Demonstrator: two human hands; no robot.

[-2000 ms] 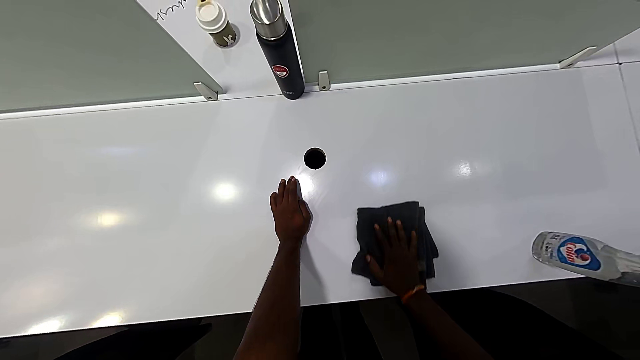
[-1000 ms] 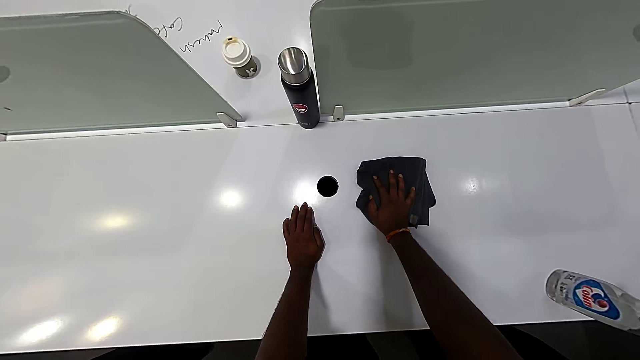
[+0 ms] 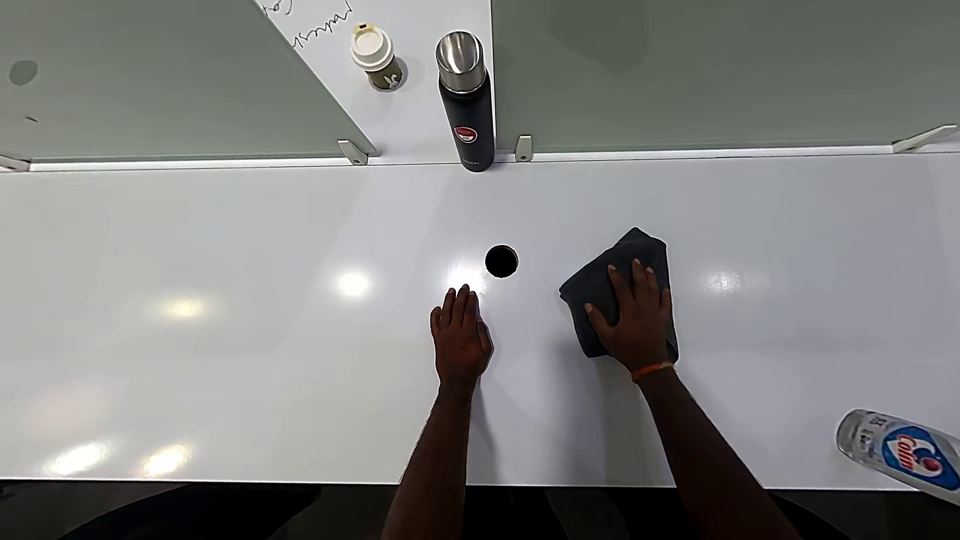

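Note:
A folded dark grey cloth [image 3: 592, 289] lies on the glossy white tabletop [image 3: 262, 375], right of a round black cable hole [image 3: 502, 261]. My right hand [image 3: 636, 319], with an orange band at its wrist, presses flat on the cloth, fingers somewhat spread. My left hand [image 3: 460, 337] rests palm down on the bare tabletop, just below and left of the hole, its fingers nearly together and holding nothing. A clear plastic bottle [image 3: 900, 454] with a blue and red label lies on its side near the front right edge, partly cut off by the view.
Frosted glass partitions [image 3: 172, 82] [image 3: 720, 75] stand on small metal brackets along the back edge. In the gap between them are a black flask [image 3: 471, 120] with a steel cap and a paper cup [image 3: 373, 56] with a white lid. Handwriting marks the white surface behind.
My right hand and the cloth have moved away from the front edge since the oldest frame, and the cloth lies turned differently. My left hand stays flat on the tabletop near the hole.

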